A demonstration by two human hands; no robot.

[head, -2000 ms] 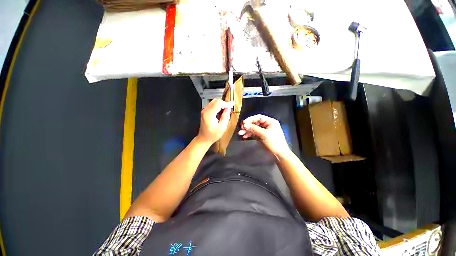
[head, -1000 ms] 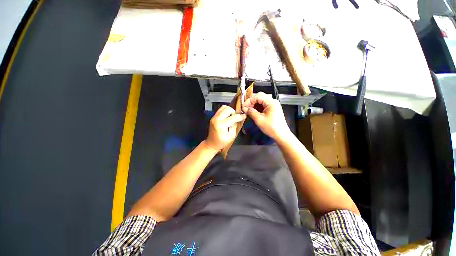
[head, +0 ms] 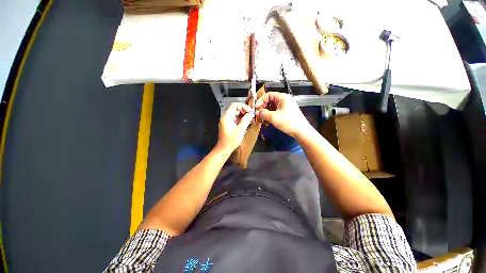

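Note:
A folded brown bag piece (head: 247, 145) hangs below the tip of a thin silver bar (head: 253, 80), which juts over the table's front edge. My left hand (head: 233, 123) grips the bag piece at its left side, near the bar's end. My right hand (head: 279, 113) is at the right side of the bar's end, its thumb and fingertips pinched together against the piece. The fingertips of both hands nearly meet. Anything small between the right fingertips is too small to tell.
On the white-covered table (head: 224, 53) lie a wooden-handled hammer (head: 299, 52), a black-handled hammer (head: 386, 72), a dark slim tool (head: 286, 80), a dish with gold-coloured bits (head: 334, 46) and red tape (head: 191, 45). Brown pieces (head: 154, 5) are stacked back left. A cardboard box (head: 358, 141) stands below right.
My right hand has moved from the right, up to the bar's end and the bag piece. My left hand stays on the piece, its fingers now closer to the bar's end. The view has shifted slightly.

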